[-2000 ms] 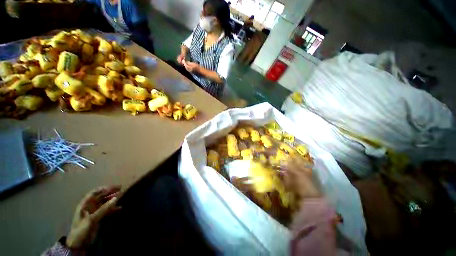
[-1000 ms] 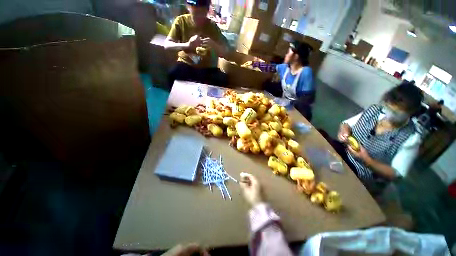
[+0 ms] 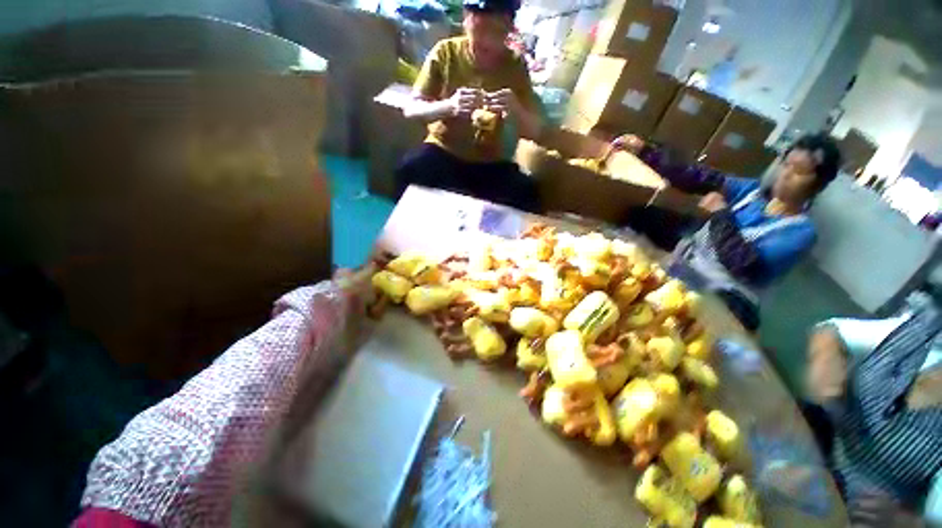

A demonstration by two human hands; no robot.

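Yellow plush toys with orange limbs (image 3: 570,359) lie in a large pile on the brown table. My left arm, in a pink checked sleeve, reaches from the lower left to the pile's left end. My left hand (image 3: 359,283) is small and blurred beside the toys there; its fingers and any hold are unclear. A flat grey-blue stack of empty poly bags (image 3: 372,438) lies below the pile. Thin white ties (image 3: 456,483) lie right of the stack, cut by the bottom edge. My right hand is out of the picture.
A tall brown carton (image 3: 165,227) stands left of the table (image 3: 547,480). A person in yellow (image 3: 475,88) handles a toy at the far side. Another in blue (image 3: 775,232) reaches to a low carton (image 3: 589,186). A person in stripes (image 3: 893,402) is at right. Clear bags (image 3: 790,474) lie at the right edge.
My left arm has reached forward to the pile's left end. My right hand, earlier beside the ties, has left the picture. The view has shifted; the pile looks larger and the white sack is gone.
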